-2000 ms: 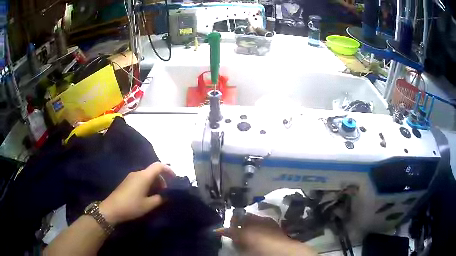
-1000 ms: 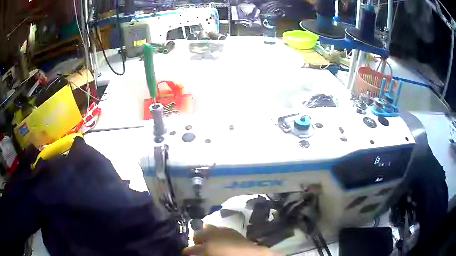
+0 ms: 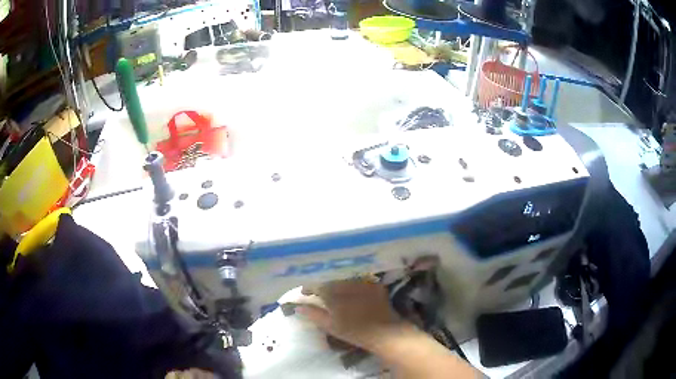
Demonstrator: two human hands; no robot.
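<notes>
The dark garment piece (image 3: 81,296) lies bunched left of the needle area. The white sewing machine head (image 3: 296,200) with "JACK" lettering spans the middle. My right hand (image 3: 348,311) is under the machine arm, over the dark fabric strips (image 3: 356,360), its fingers pointing left; it is blurred, and whether it grips anything is unclear. My left hand (image 3: 191,374) shows only as a sliver at the bottom edge beside the garment; its fingers are mostly cut off. The presser foot and needle area (image 3: 226,337) is right of the cloth.
A black flat rectangle (image 3: 521,335) lies right of the strips. A green-handled tool (image 3: 132,100) stands in the post at the head's left end. Behind are a red bag (image 3: 194,141), a lime bowl (image 3: 387,29) and a pink basket (image 3: 508,81). A yellow box (image 3: 33,185) is far left.
The view has swung right, so the machine sits further left. My right hand has moved from the needle area to the strips under the arm. My left hand has left the upper garment.
</notes>
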